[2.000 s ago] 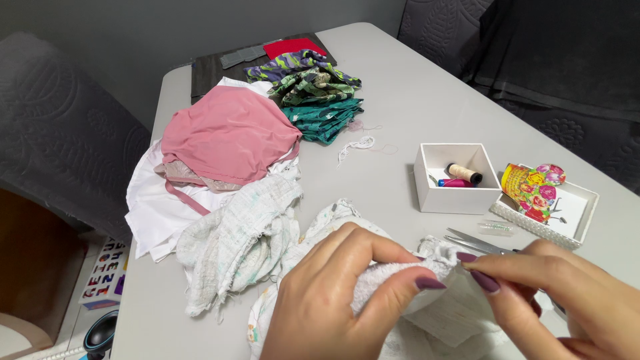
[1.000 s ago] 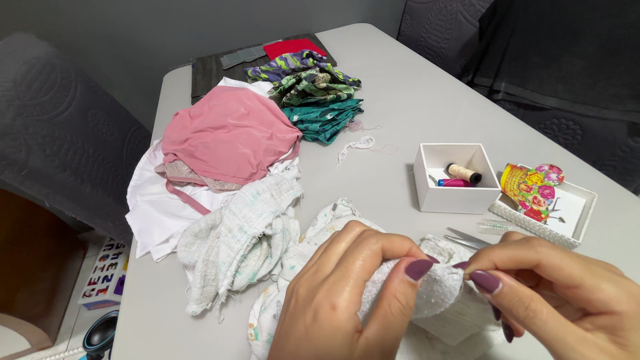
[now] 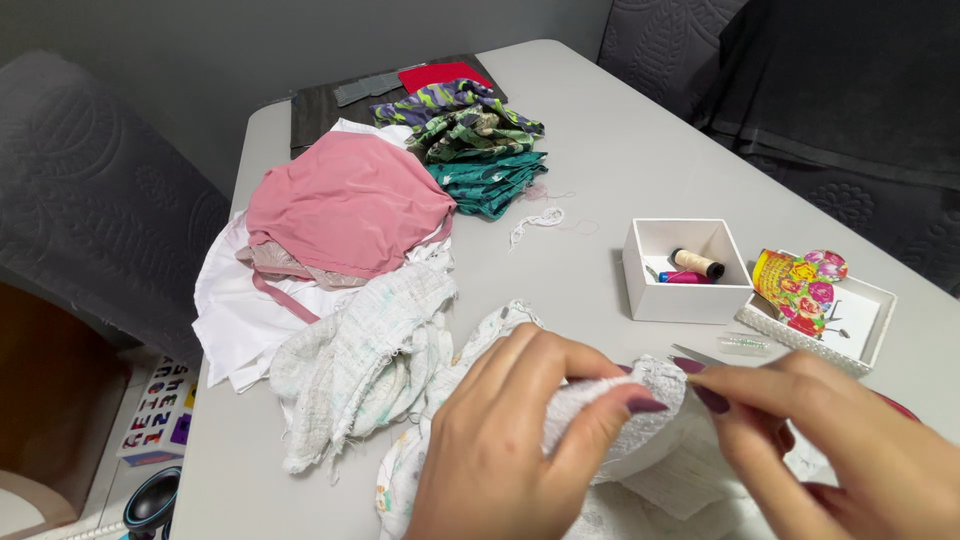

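My left hand (image 3: 525, 435) grips a folded edge of white textured cloth (image 3: 645, 420) between thumb and fingers. At the tip of that fold, my right hand (image 3: 795, 420) pinches thumb and forefinger together; whether a needle is between them is too small to tell. Scissors (image 3: 694, 355) lie partly hidden behind the right fingers. More thin white patterned cloth (image 3: 401, 480) spreads under and beside the left hand. Beyond the hands stands a white box (image 3: 686, 304) holding a cream thread spool (image 3: 697, 262) and a magenta one (image 3: 684, 277).
Left of the hands lie crumpled white gauze cloth (image 3: 367, 360), a pink garment (image 3: 352, 202) and folded patterned fabrics (image 3: 487, 180). Loose white thread (image 3: 538, 218) is near the table's middle. At right, a box lid (image 3: 877, 330) holds a floral cutout (image 3: 806, 289), with a clear tube (image 3: 745, 343) close by.
The fingers of my right hand have shifted at the cloth's edge, and the fold in my left hand has turned up more than two seconds ago. The things around have stayed put.
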